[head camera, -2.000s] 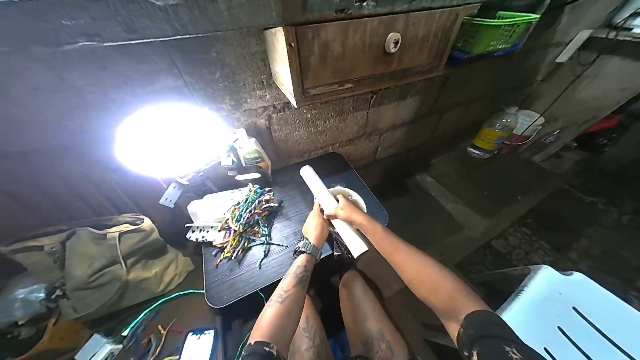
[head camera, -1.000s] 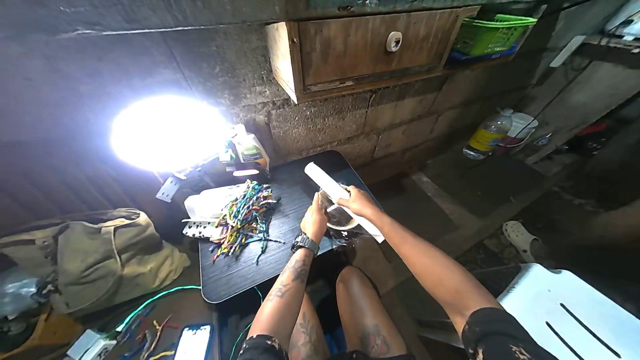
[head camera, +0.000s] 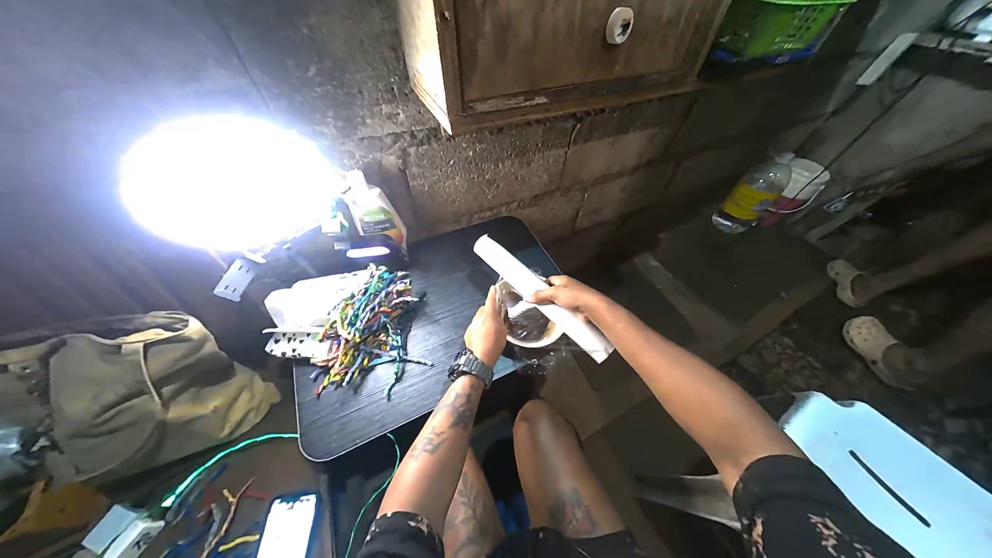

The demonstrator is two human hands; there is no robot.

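Note:
My right hand (head camera: 572,296) grips a long white roll (head camera: 511,265), which slants over a round light-rimmed bowl (head camera: 535,341) with dark contents. Clear plastic film lies over the bowl and hangs below its near edge. My left hand (head camera: 487,332), with a watch on the wrist, presses against the bowl's left side; whether it pinches the film cannot be told. Both are at the right part of a black folding table (head camera: 442,310). Left of them a heap of multicoloured braided cords (head camera: 372,325) lies beside a white container (head camera: 310,302).
A glaring lamp (head camera: 225,182) and a bottle (head camera: 376,213) stand behind the table. A wooden cabinet (head camera: 542,54) juts from the wall above. A khaki bag (head camera: 116,395) and phone (head camera: 287,527) are at left. A white plastic chair (head camera: 891,473) and another person's feet in clogs (head camera: 868,337) are at right.
My left hand has moved off the roll to the bowl's left side, and more of the bowl shows. Another person's legs have come into view at the right.

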